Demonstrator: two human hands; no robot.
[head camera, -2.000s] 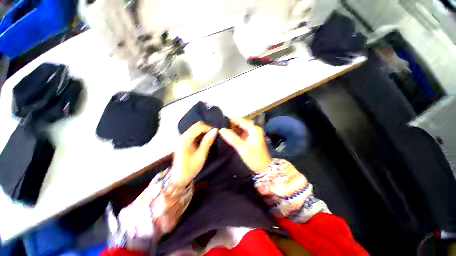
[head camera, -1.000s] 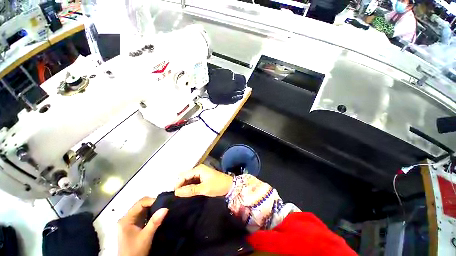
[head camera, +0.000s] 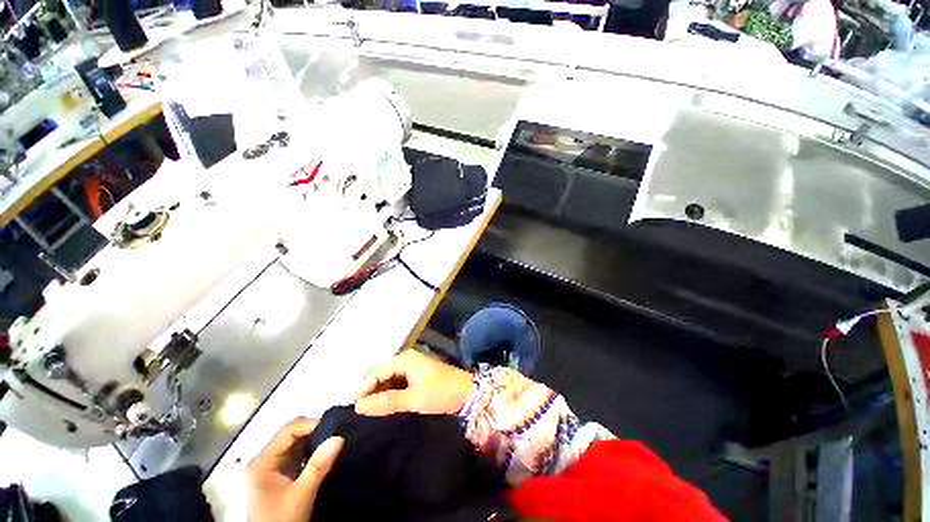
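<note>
A black fabric piece (head camera: 352, 428) is between my two hands near the table's front edge, at the bottom centre. It merges with the dark cloth below, so its outline is hard to tell. My left hand (head camera: 296, 469) grips its left side, thumb on the near face, and is cut off by the bottom edge. My right hand (head camera: 418, 385) holds its top edge with bent fingers. A black pouch (head camera: 163, 498) lies on the table at the lower left, partly cut off.
The white sewing machine (head camera: 219, 229) stands at left, its needle area lit. A red-and-black tool (head camera: 357, 277) with a black cord and another black pouch (head camera: 447, 192) lie by its right end. A blue bin (head camera: 499, 336) is below the table. A partly visible person (head camera: 816, 31) is at the far upper right.
The view has turned from the table's left part toward the machine's right end and the floor. Both hands still hold the black piece, with little change over the last second.
</note>
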